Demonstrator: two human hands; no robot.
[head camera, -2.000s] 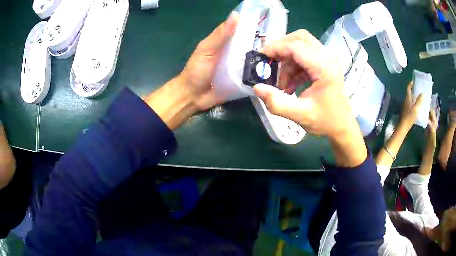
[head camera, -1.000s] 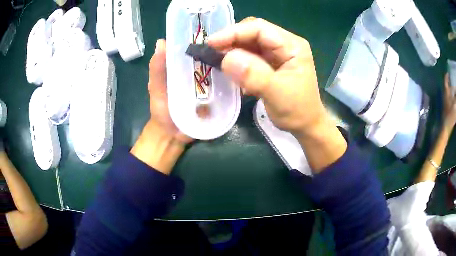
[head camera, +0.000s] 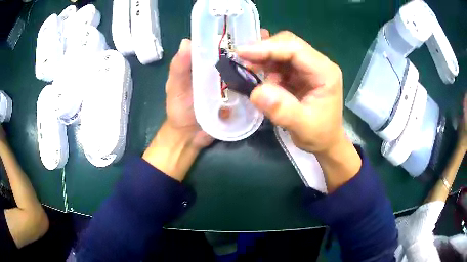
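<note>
My left hand (head camera: 182, 97) holds a deep white oval housing (head camera: 205, 112) from its left side and from beneath, with its open side facing up. Red and dark lead wires (head camera: 224, 35) run down the inside. My right hand (head camera: 302, 97) holds a small black cooling fan (head camera: 236, 77) tilted between thumb and fingers, over the middle of the housing's opening. The fan hides part of the wires. A long white part (head camera: 304, 161) lies on the bench, partly under my right hand and wrist.
White oval covers (head camera: 105, 110) lie grouped at the left. Narrow white side parts (head camera: 137, 25) are at the upper left. Half-finished units (head camera: 381, 77) lie at the right on the dark green bench (head camera: 230, 189). Another person's arm (head camera: 20, 194) shows at the left, another (head camera: 450, 164) at the right.
The housing was turned from a side-on tilt to face upward, showing its inside. Since one second ago it has shifted slightly right in view, and the fan has tilted more, still in my right hand.
</note>
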